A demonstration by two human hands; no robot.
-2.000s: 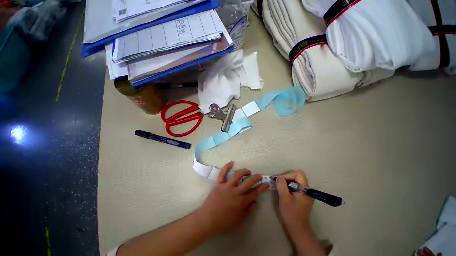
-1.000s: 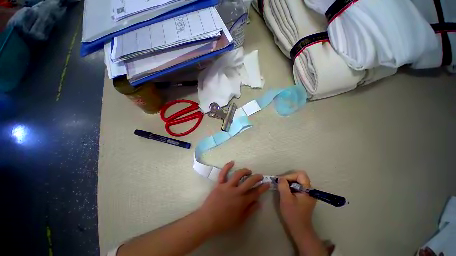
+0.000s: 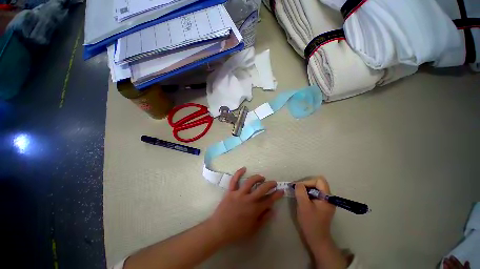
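The label strip point(image 3: 215, 176), white stickers on pale blue backing, curves across the beige table point(image 3: 158, 210), its far end curled loosely. My left hand point(image 3: 246, 207) lies flat with spread fingers on the strip's near end, holding it down. My right hand point(image 3: 316, 210) grips a black pen point(image 3: 345, 204), its tip at a sticker just right of my left fingers. Small dark marks show on that sticker, too small to read.
A capped black marker point(image 3: 170, 145), red-handled scissors point(image 3: 190, 122), a metal bulldog clip point(image 3: 239, 121), white cloth scraps point(image 3: 231, 86), a brown jar point(image 3: 145, 100) and stacked clipboards point(image 3: 179, 39) lie beyond. Strapped fabric bundles point(image 3: 337, 68) lie far right. Another person's fingers point(image 3: 455, 262) show lower right.
My right hand and the pen have moved slightly right along the sticker. My left hand stays on the strip. The view has shifted slightly.
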